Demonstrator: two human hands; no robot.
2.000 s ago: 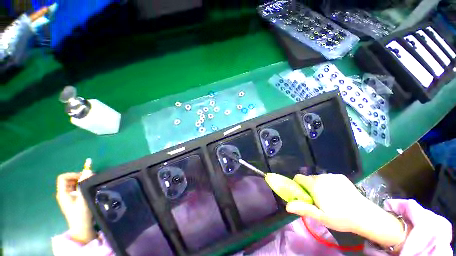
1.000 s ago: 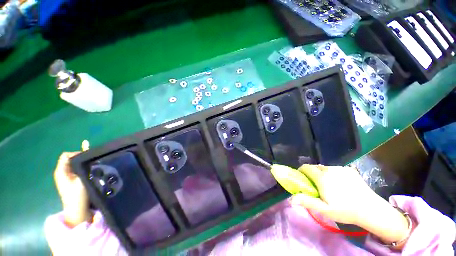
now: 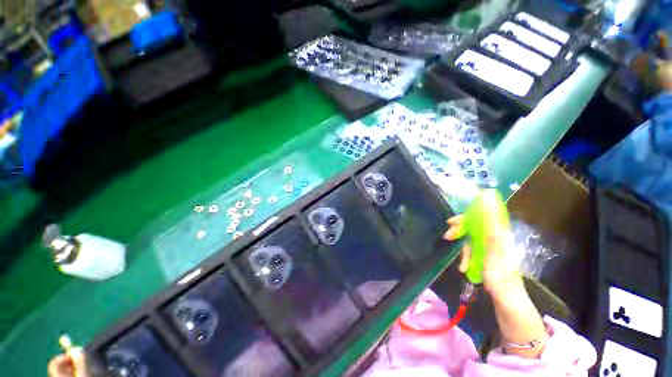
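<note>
The black foam tray (image 3: 265, 227) lies tilted across the mat with dark glossy phone backs in its five slots, such as the middle one (image 3: 298, 294), camera bumps towards the far side. My right hand (image 3: 495, 254) is closed around a yellow-green tool (image 3: 484, 230) with a red cord, raised past the tray's right end. The tool's metal tip cannot be made out. My left hand (image 3: 70, 364) is at the tray's lower left corner, mostly cut off by the frame's edge. A small pale thing shows at its fingertips, too blurred to name.
A white pump bottle (image 3: 94, 256) stands left. Small rings lie on a clear sheet (image 3: 177, 247) behind the tray. Lens stickers (image 3: 442, 140), a blister tray (image 3: 357, 66) and white phone backs (image 3: 497, 74) lie behind right. A cardboard box (image 3: 549, 195) and a person's blue sleeve (image 3: 634, 166) are right.
My right hand has lifted the tool off the middle phone's camera area and moved right, past the tray. The view has turned, so more shows on the right. My left hand now sits nearer the frame's lower edge.
</note>
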